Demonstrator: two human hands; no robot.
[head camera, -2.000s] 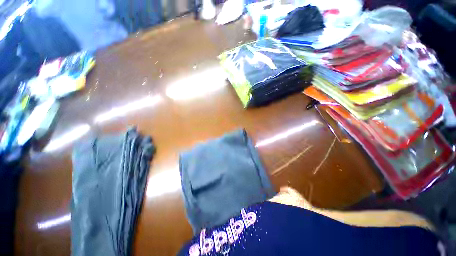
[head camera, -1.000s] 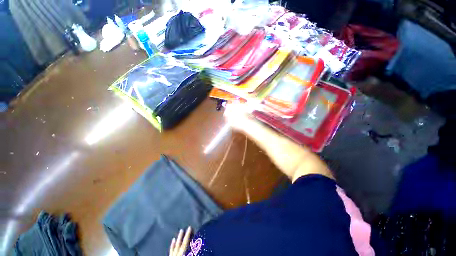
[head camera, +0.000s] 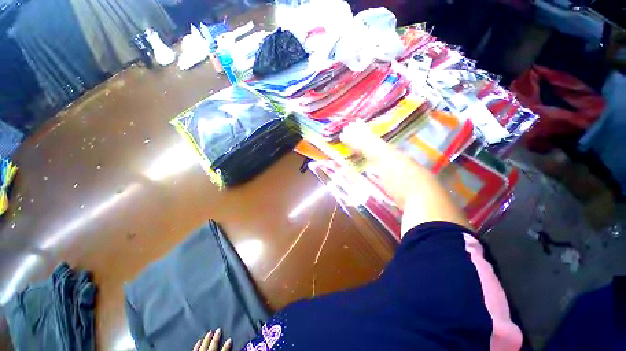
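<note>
Dark grey folded trousers (head camera: 189, 288) lie on the table in front of me. My left hand (head camera: 213, 341) shows only its fingertips at the bottom edge, slightly apart and resting flat on the trousers. My right hand (head camera: 364, 147) is stretched out over the polybag stacks (head camera: 405, 116) at the right. It is blurred and glare-washed, so whether it grips a bag cannot be told. The stacks have red, yellow and orange borders. The unpacked trouser pile (head camera: 51, 308) lies at the lower left, cut off by the edge.
A finished stack (head camera: 237, 127) of glossy packed trousers sits left of the bag stacks on the brown table (head camera: 123, 185). A black plastic bundle (head camera: 279, 51) and carrier bags (head camera: 369, 38) lie on the bag stacks. White bottles (head camera: 161, 49) stand at the far edge.
The view first swung right, then slightly back left. My right hand reached out to the bag stacks and now lies further over them. My left fingertips came into view on the folded trousers.
</note>
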